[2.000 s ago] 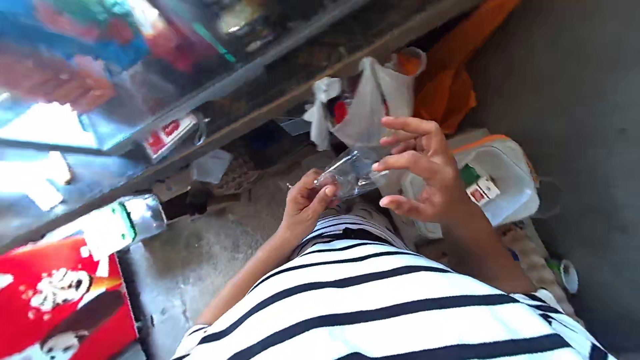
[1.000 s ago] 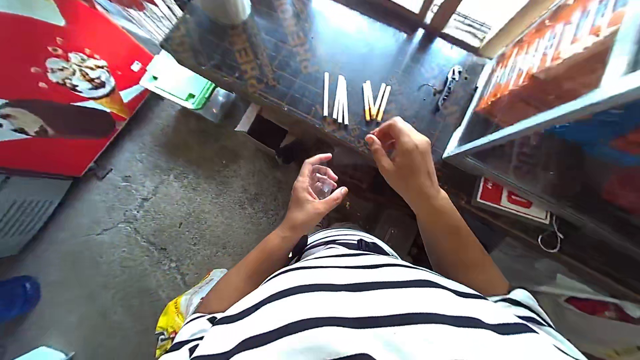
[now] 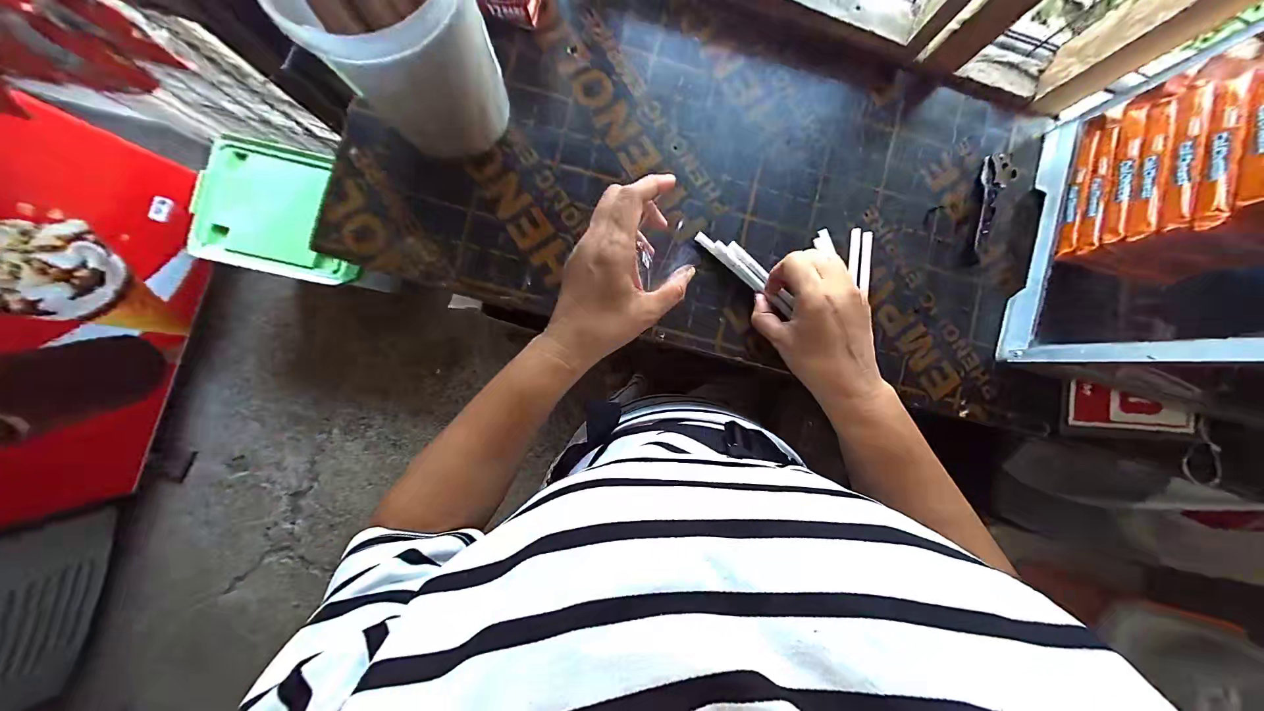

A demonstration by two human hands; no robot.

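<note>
My left hand (image 3: 620,272) is at the front edge of the dark printed board counter (image 3: 553,188), its fingers curled around a clear plastic piece (image 3: 645,254) that is hard to make out. To its right, my right hand (image 3: 815,311) pinches a small bundle of cigarettes (image 3: 736,262), which slant up to the left over the counter. More cigarettes (image 3: 860,259) lie just beyond the right hand, partly hidden by its fingers.
A white plastic container (image 3: 425,84) stands at the counter's back left, beside a green plastic lid (image 3: 272,212). A small black object (image 3: 989,202) lies at the right, near a framed case (image 3: 1027,286) with orange packets (image 3: 1150,168). A red printed freezer (image 3: 79,326) is at far left.
The view has swung from the shelf side to the counter. Since one second ago, my right hand has taken hold of cigarettes that lay on the counter, and they now slant. My left hand stays curled.
</note>
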